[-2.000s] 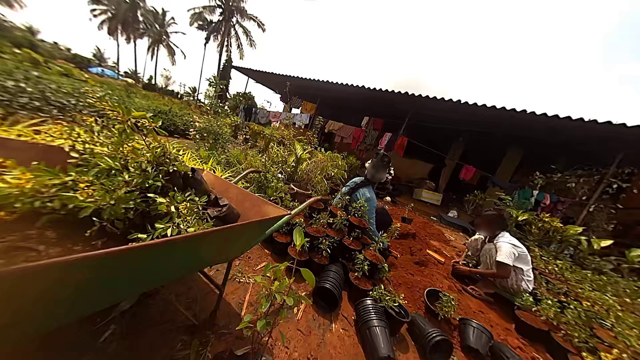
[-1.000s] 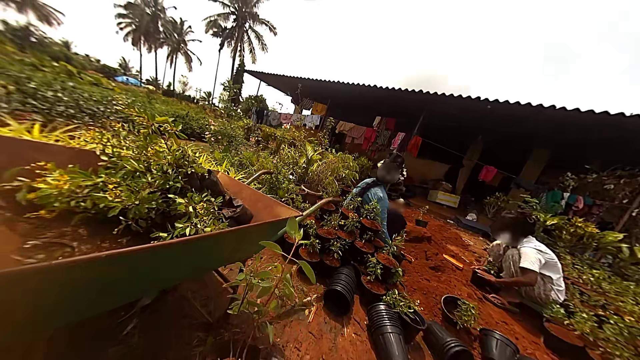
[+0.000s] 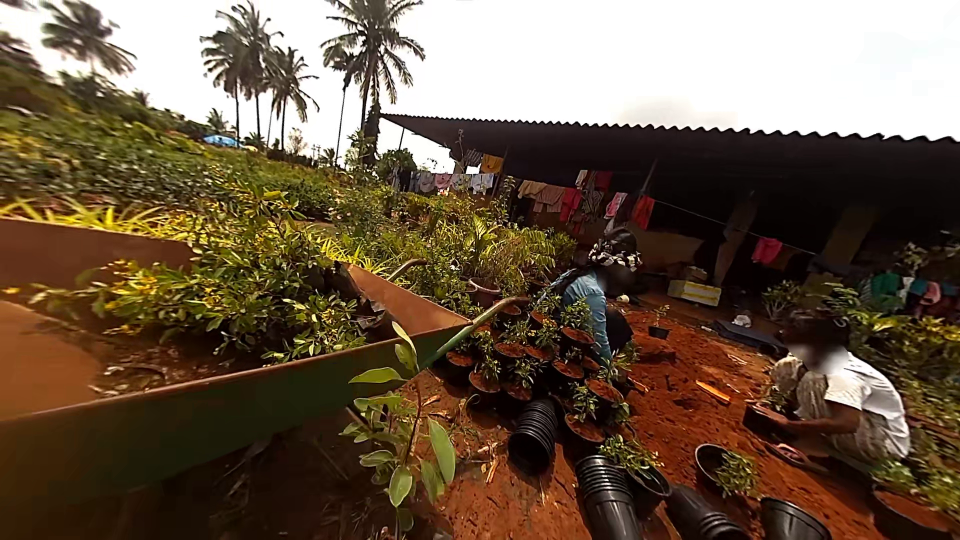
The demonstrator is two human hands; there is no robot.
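Neither my left hand nor my right hand shows in the head view. Nearest to the camera, at the left, stands a green metal wheelbarrow [image 3: 225, 412] with leafy plants [image 3: 247, 300] in its tray. A tall leafy seedling [image 3: 405, 427] rises in front of it. Right of the wheelbarrow's handle, many small potted plants [image 3: 525, 352] sit close together. Stacked black plastic pots [image 3: 534, 435] lie on the soil beside them, and another stack [image 3: 609, 495] lies nearer.
A person in a blue shirt [image 3: 589, 300] crouches behind the potted plants. At the right, another person in a white shirt [image 3: 862, 397] squats with hands at a black pot [image 3: 765, 420]. Loose red soil [image 3: 690, 382] lies between them. Behind is a shed with a corrugated roof [image 3: 675, 142] and hanging clothes.
The person in the blue shirt bends lower among the pots than in the earlier frames. The view has shifted slightly.
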